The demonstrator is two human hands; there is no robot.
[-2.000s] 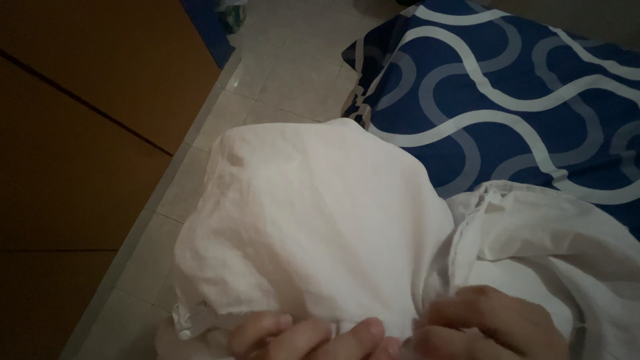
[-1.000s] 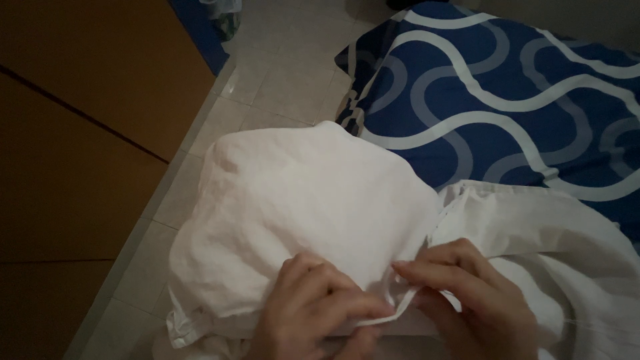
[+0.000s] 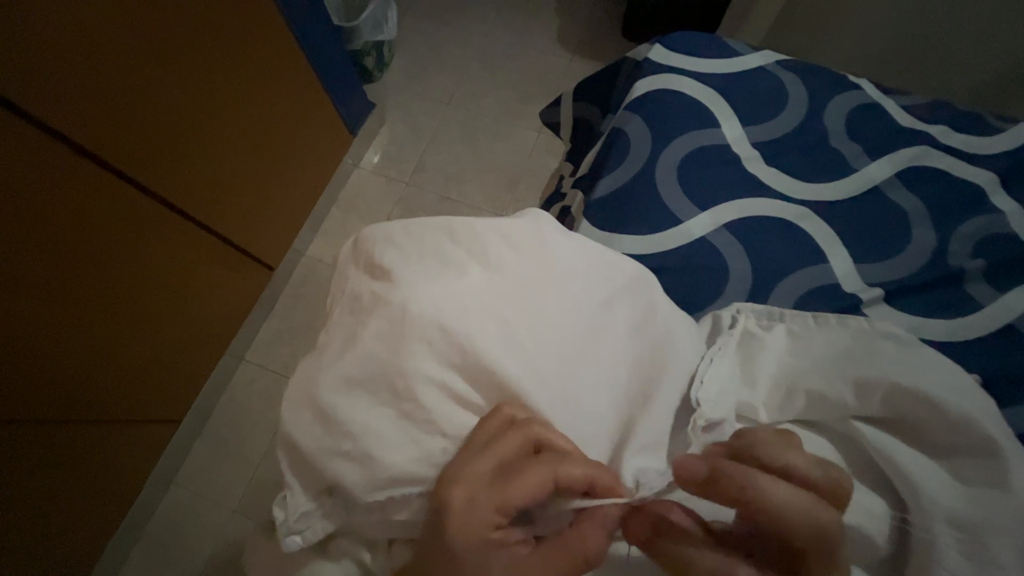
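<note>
White cloth [image 3: 512,320] with a hemmed edge spreads across the lower middle of the head view, and more of it lies in folds at the right. My left hand [image 3: 524,492] pinches the cloth's edge between thumb and forefinger. Close against it, my right hand [image 3: 744,496] has its fingertips at the same spot on the edge. A thin dark line, possibly a thread or needle, shows by the fingertips; it is too fine to tell which. The right thumb and forefinger look slightly apart, and what lies between them is unclear.
A bed with a blue, white and grey wavy-patterned cover [image 3: 784,160] is at the upper right. Brown wooden panels [image 3: 144,240] stand at the left, beside a tiled floor [image 3: 456,144]. A bin with a plastic liner [image 3: 368,36] stands at the top.
Two seconds ago my hands were lower, at the frame's bottom edge. They have come up and together at the cloth's edge; since one second ago the left hand has moved right.
</note>
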